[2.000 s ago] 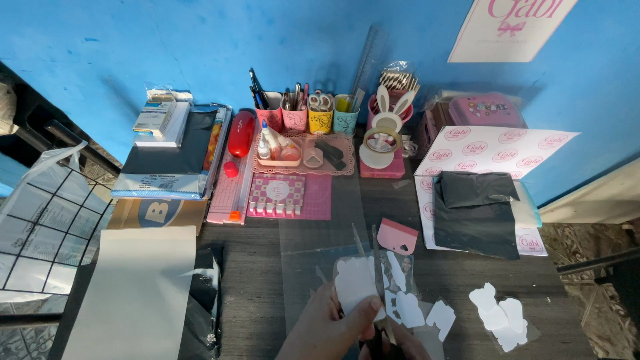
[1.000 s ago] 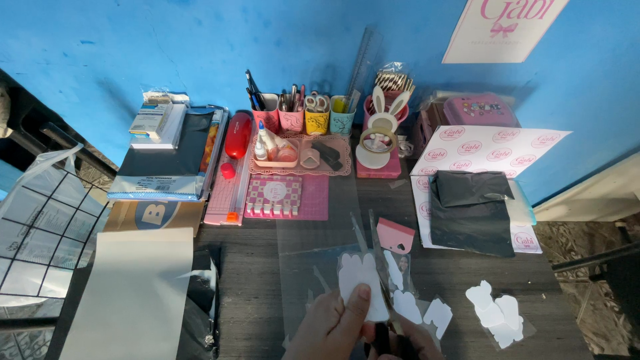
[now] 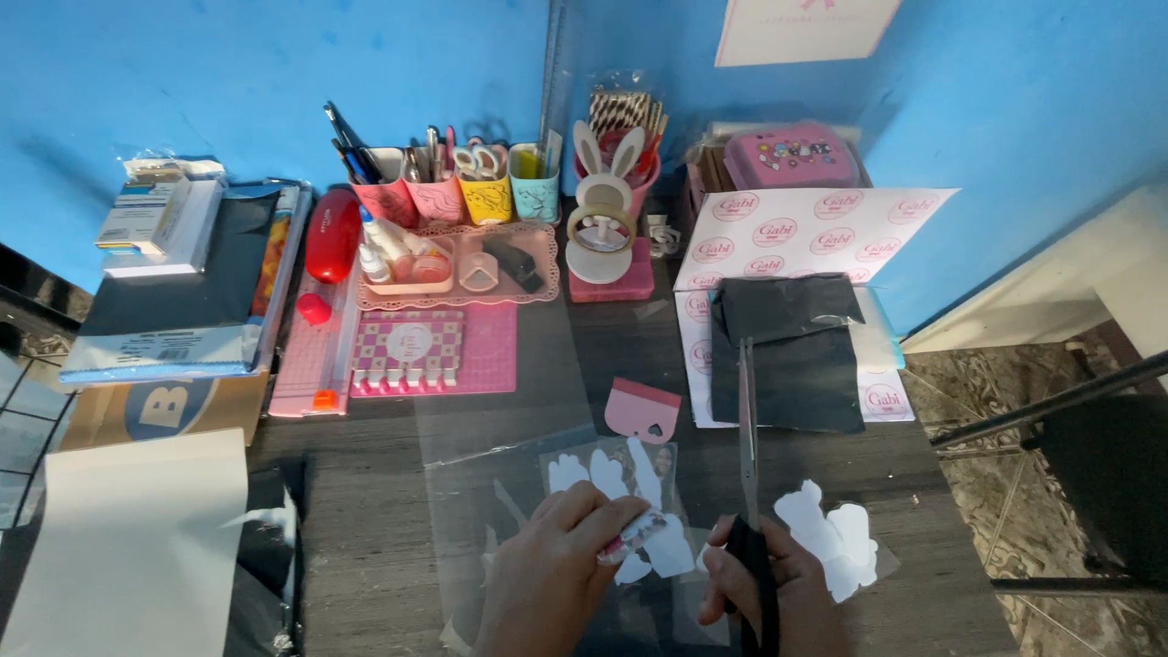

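Observation:
My left hand (image 3: 561, 557) pinches a small cut-out with pink and white print (image 3: 631, 537), tilted between thumb and fingers. My right hand (image 3: 776, 579) holds black-handled scissors (image 3: 749, 456) by the loops, blades together and pointing away over the table. White cut-outs (image 3: 607, 474) in clear plastic lie beyond and beside my left hand. More white cut-outs (image 3: 853, 547) lie on clear film right of the scissors. A pink paper piece with a heart-shaped hole (image 3: 642, 411) rests beyond the hands. Clear plastic sheet (image 3: 493, 456) spreads under and left of my left hand.
A pink tray (image 3: 547, 287) with glue bottles, colored pen cups (image 3: 485, 199), a bunny-shaped stand (image 3: 602, 260), and a pink paper trimmer (image 3: 310, 365) line the back. Black sheets (image 3: 785, 383) lie on a printed box at right. A white sheet (image 3: 137, 538) covers the left front.
The scissors have moved away from the piece in my left hand and now point forward. The white cut-out that my left hand held up is now tilted, with a printed face showing.

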